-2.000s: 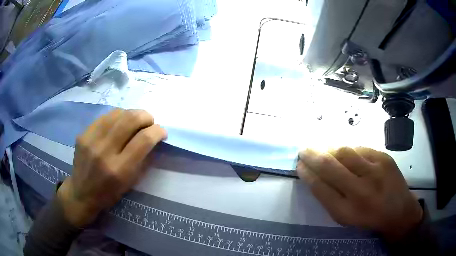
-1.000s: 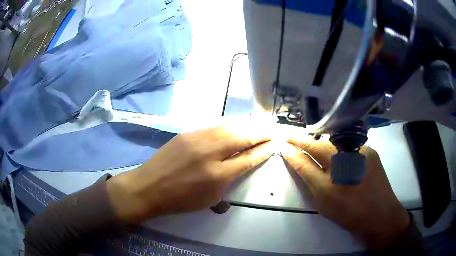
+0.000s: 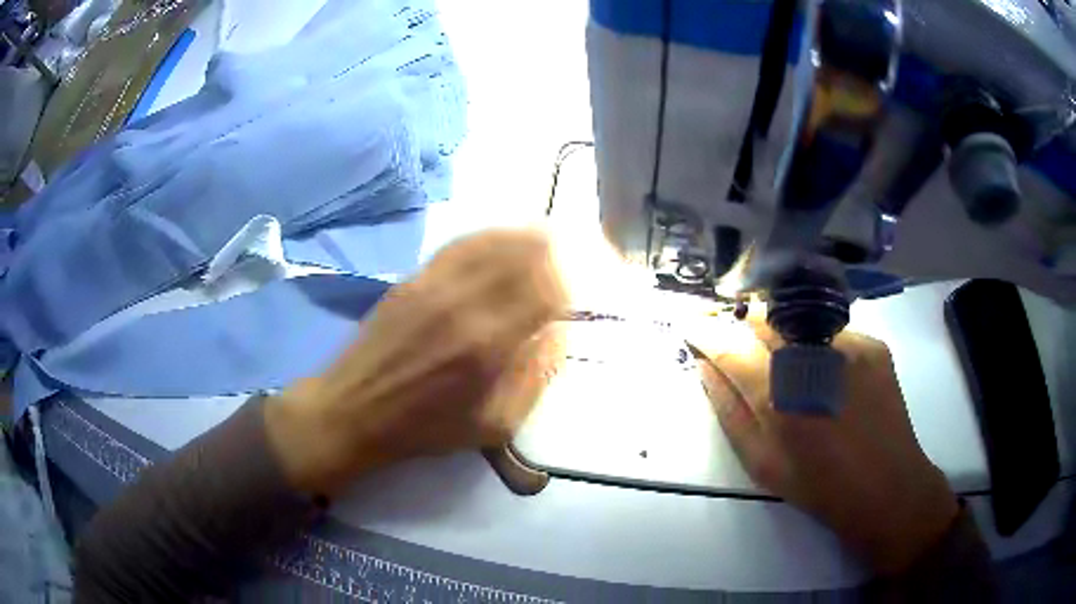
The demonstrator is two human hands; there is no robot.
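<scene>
A light blue fabric strip (image 3: 201,342) lies along the near left of the table and runs under my left hand. My left hand (image 3: 443,342) is blurred, left of the presser foot, with its fingers curled; whether it grips the strip cannot be made out. My right hand (image 3: 814,413) lies on the machine bed (image 3: 625,425) right of the needle area, its fingertips in the glare and partly behind the grey knob (image 3: 807,375). The fabric at the presser foot (image 3: 696,281) is washed out by the lamp.
The white sewing machine head (image 3: 708,106) fills the upper right. A heap of blue cut pieces (image 3: 271,142) lies upper left, with a crumpled white piece (image 3: 250,250) beside it. A black oblong (image 3: 1003,401) is at right. Ruler tape (image 3: 389,575) follows the near edge. A brown tab (image 3: 517,472) sits at the bed's corner.
Both hands moved from the near edge to the needle area, and the view shifted. Since one second ago, my left hand has drawn back left from the needle; my right hand stays about the same.
</scene>
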